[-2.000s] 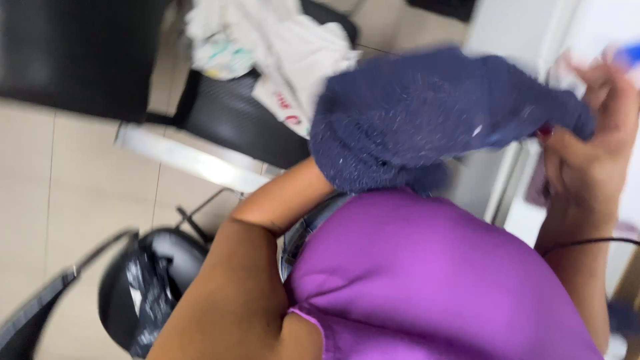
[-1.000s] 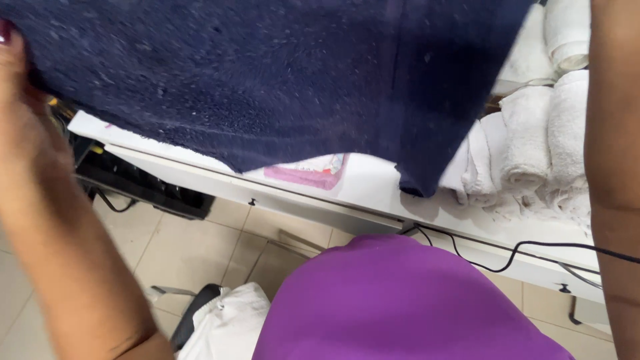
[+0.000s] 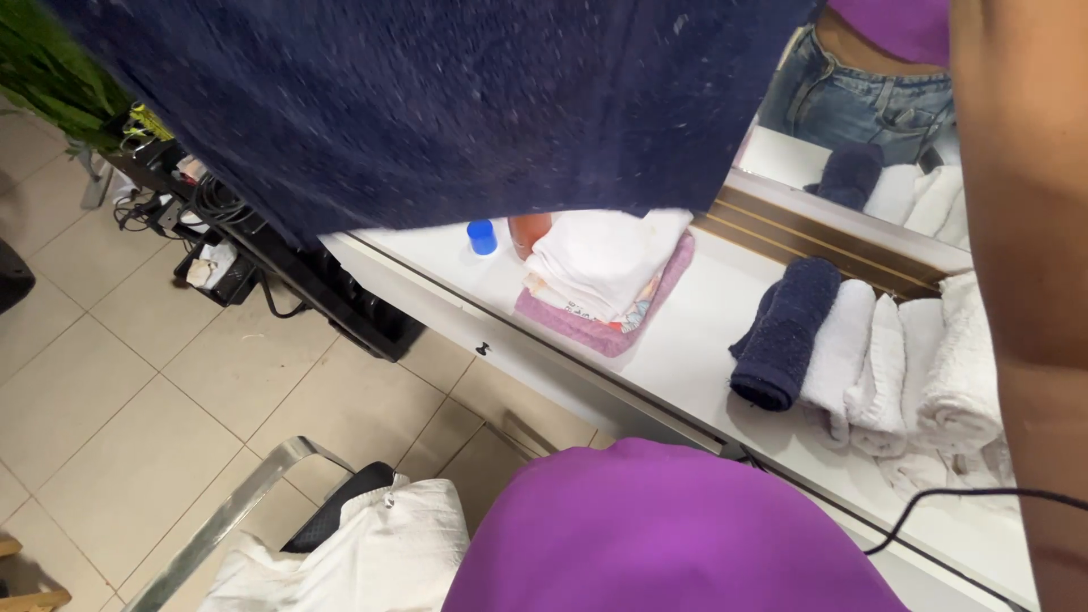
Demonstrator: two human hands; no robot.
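A navy blue terry towel (image 3: 476, 102) hangs spread out across the top of the view, flecked with white lint. My right forearm (image 3: 1020, 280) runs up the right edge; the hand itself is out of frame. My left hand is not seen either. Below the towel, on a white counter (image 3: 697, 374), a folded white cloth (image 3: 608, 255) lies on a folded pink towel (image 3: 595, 336). A rolled navy towel (image 3: 786, 336) lies beside several rolled white towels (image 3: 960, 365). A blue cap (image 3: 481, 237) and a reddish-brown bottle (image 3: 529, 234), partly hidden, are left of the cloth.
A mirror (image 3: 875, 127) stands behind the counter. A black cable (image 3: 960, 493) crosses its right end. White cloths (image 3: 365, 544) lie on a metal-framed chair (image 3: 255, 493) at lower left. A black cart (image 3: 314, 289) with cables and a green plant (image 3: 51, 76) are farther left.
The navy towel has gone from bunched between both hands to spread out. My left hand, seen at the left edge a second ago, is out of frame. The view has swung from the chair to the counter.
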